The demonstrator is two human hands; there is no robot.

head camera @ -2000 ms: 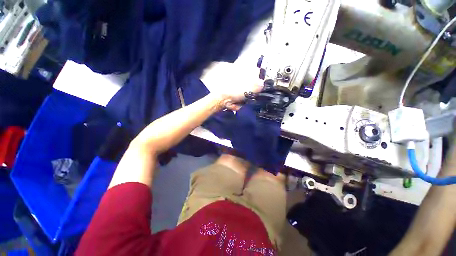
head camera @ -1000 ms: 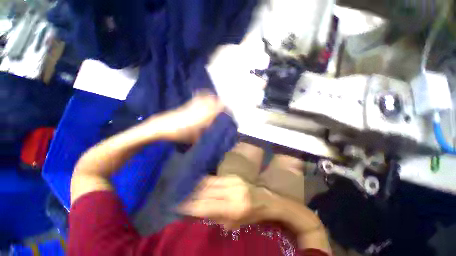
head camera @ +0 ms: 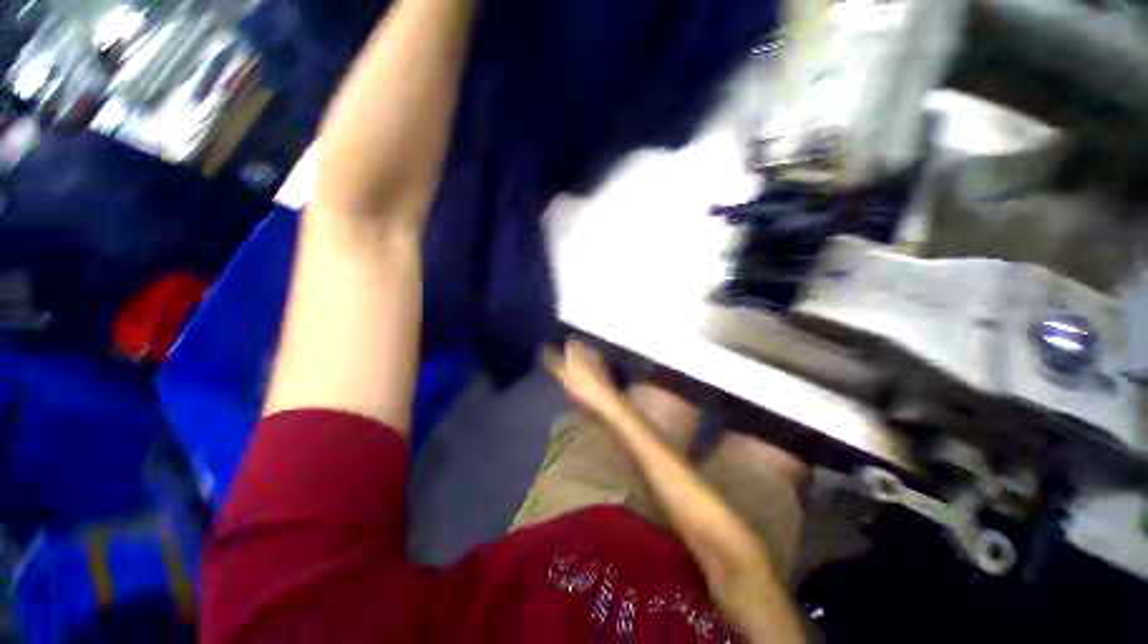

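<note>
The navy garment cloth (head camera: 504, 239) lies in a dark heap at the top centre and hangs over the table's front edge. My left forearm reaches up across it and leaves the picture at the top edge, so my left hand is out of view. My right hand (head camera: 582, 374) is small and blurred, just below the table edge above my lap, beside the hanging cloth; whether its fingers hold any cloth cannot be told. The dark needle area (head camera: 793, 239) of the sewing machine shows no hand at it.
The off-white cylinder bed (head camera: 938, 308) with its round dial is at right. A bare metal lever (head camera: 938, 513) with ringed ends sits under the front edge. The white table (head camera: 642, 258) lies left of the needle area. A blue bin (head camera: 239, 340) and a red object (head camera: 157, 317) are at left.
My left arm has swung up and its hand has left the picture. My right hand has moved up to the table edge. The navy piece between my hands no longer shows there; the view has shifted.
</note>
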